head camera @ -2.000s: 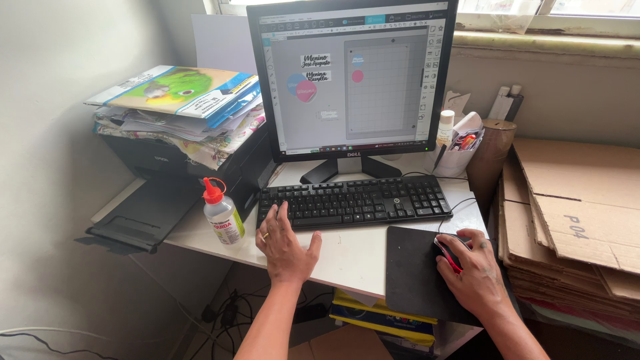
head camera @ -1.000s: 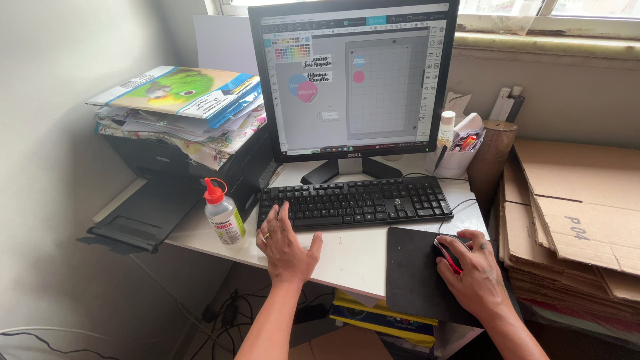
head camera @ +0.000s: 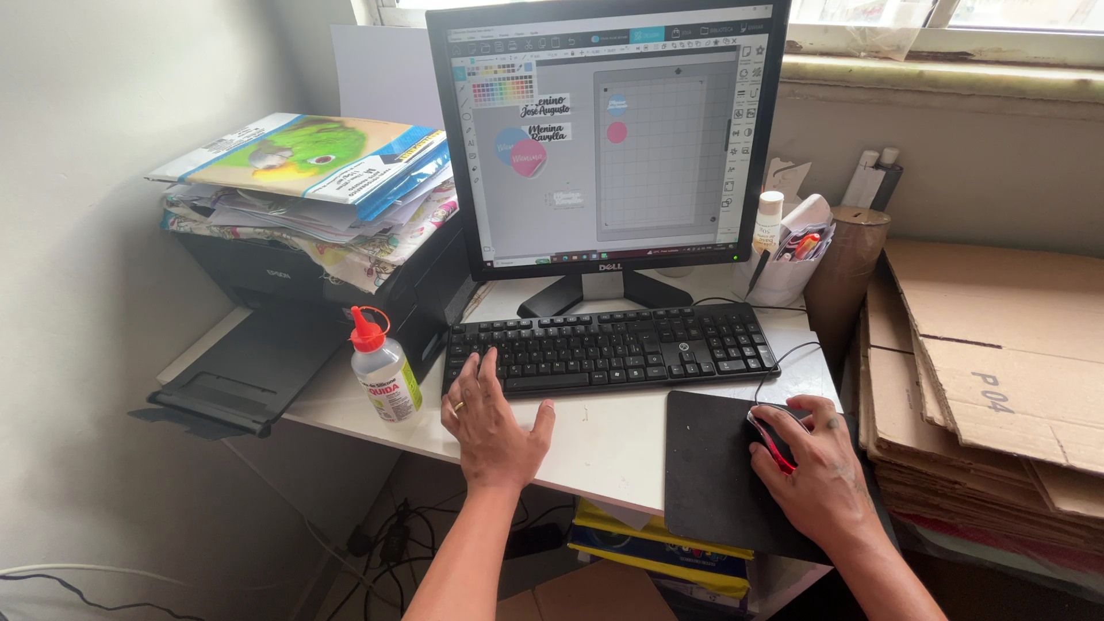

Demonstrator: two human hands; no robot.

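Note:
My left hand (head camera: 498, 427) rests at the left front of a black computer keyboard (head camera: 604, 349), fingertips on its lower left keys and thumb apart on the desk. My right hand (head camera: 811, 466) is closed around a black and red computer mouse (head camera: 776, 442) on a black mouse pad (head camera: 703, 466). Behind the keyboard stands a Dell monitor (head camera: 611, 268), its screen showing a design program with a colour palette, lettering, a blue and a pink circle, and a gridded page. A silicone glue bottle (head camera: 385, 379) with a red cap stands left of my left hand.
An Epson printer (head camera: 285, 276) with papers and a parrot-picture packet (head camera: 302, 159) on top stands at the left. A white cup (head camera: 789, 267) of pens and a cardboard tube (head camera: 849, 259) are behind the mouse pad. Flattened cardboard boxes (head camera: 1018, 345) are stacked right; cables hang below the desk.
A colour palette has opened at the screen's upper left; it is absent in the earliest frame. Both hands have stayed in place on the keyboard and mouse.

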